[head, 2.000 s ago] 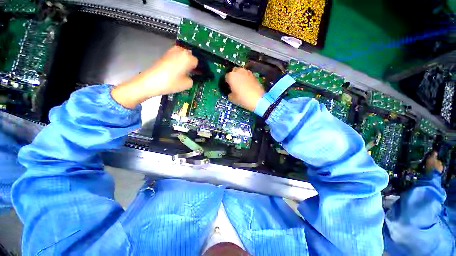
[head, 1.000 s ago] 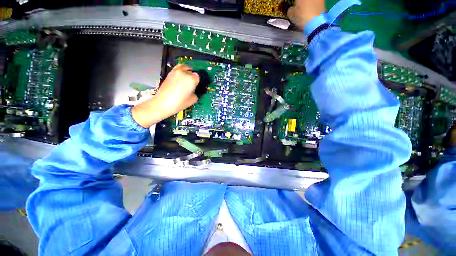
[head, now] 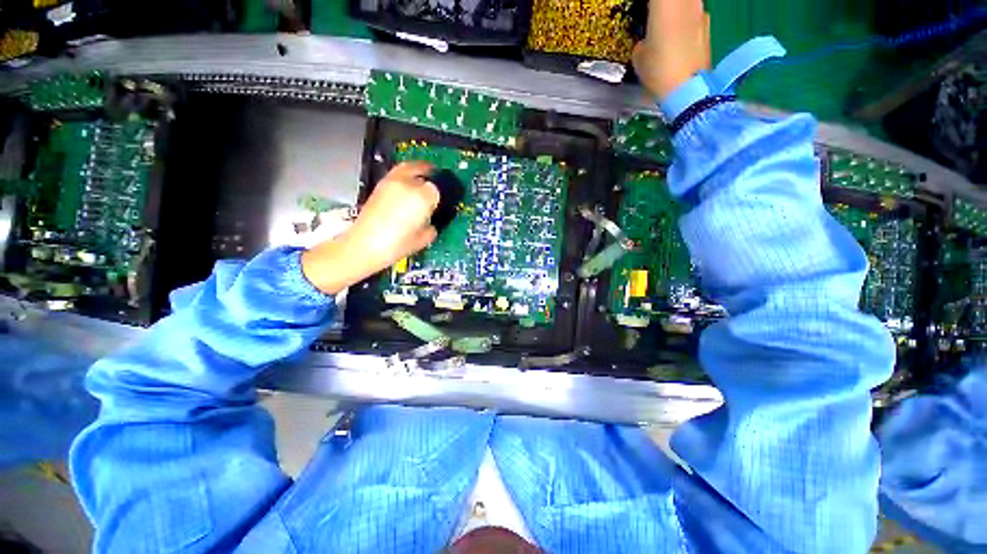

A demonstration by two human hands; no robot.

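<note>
My left hand (head: 400,225) is over the left part of the green main circuit board (head: 530,233), its fingers curled, with black covering at the fingertips. Whether it holds a part cannot be told. The board lies in a black pallet (head: 577,292). My right hand (head: 673,45) is stretched out at the right edge of the bin of yellow components (head: 579,30), partly cut off by the top of the picture. Its fingertips are not clear. A light blue wrist strap (head: 720,81) is on my right wrist.
The bin of dark grey components (head: 465,16) stands left of the yellow one. More boards in pallets lie on the line to the left (head: 92,206) and right (head: 887,254). Pale green clamps (head: 606,258) stand beside the boards. A metal rail (head: 498,390) runs along the near side. Another person's blue sleeve (head: 942,454) shows at right.
My right hand has gone from the main board to the yellow bin's right edge. My left hand stays over the board, slightly lower in the picture. The view has shifted.
</note>
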